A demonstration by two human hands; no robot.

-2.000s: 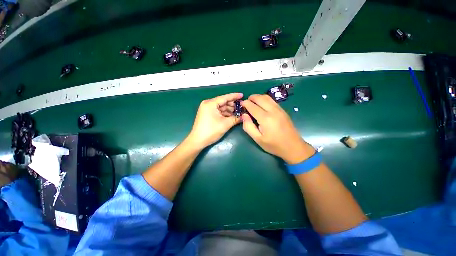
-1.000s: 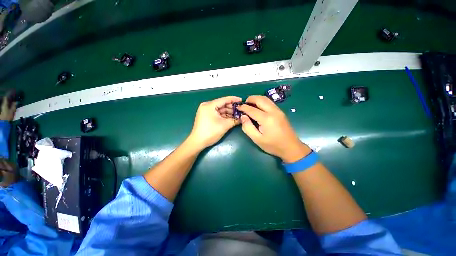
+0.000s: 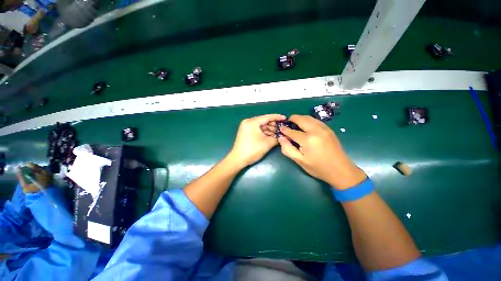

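Observation:
A small black electronic module [image 3: 284, 129] is held between the fingertips of both hands above the green bench. My left hand [image 3: 255, 138] grips it from the left, fingers curled. My right hand [image 3: 314, 144], with a blue wrist band [image 3: 353, 190], grips it from the right. The fingers hide most of the module. A waiting module [image 3: 324, 112] lies by the white rail just beyond my right hand. A separate black unit [image 3: 417, 115] lies further right on the bench.
A white rail [image 3: 247, 96] with a metal post [image 3: 379, 41] borders a green belt carrying spaced modules. At left are a black box [image 3: 127, 192], white cloth [image 3: 88, 170] and a dark pile of parts [image 3: 61, 145]. A tan block [image 3: 402, 168] lies right. Another person's hand [image 3: 35, 178] is at far left.
The whole view has shifted, so the bench things appear further right and slightly lower. Both hands still hold the module. The other person's hands at far left have moved.

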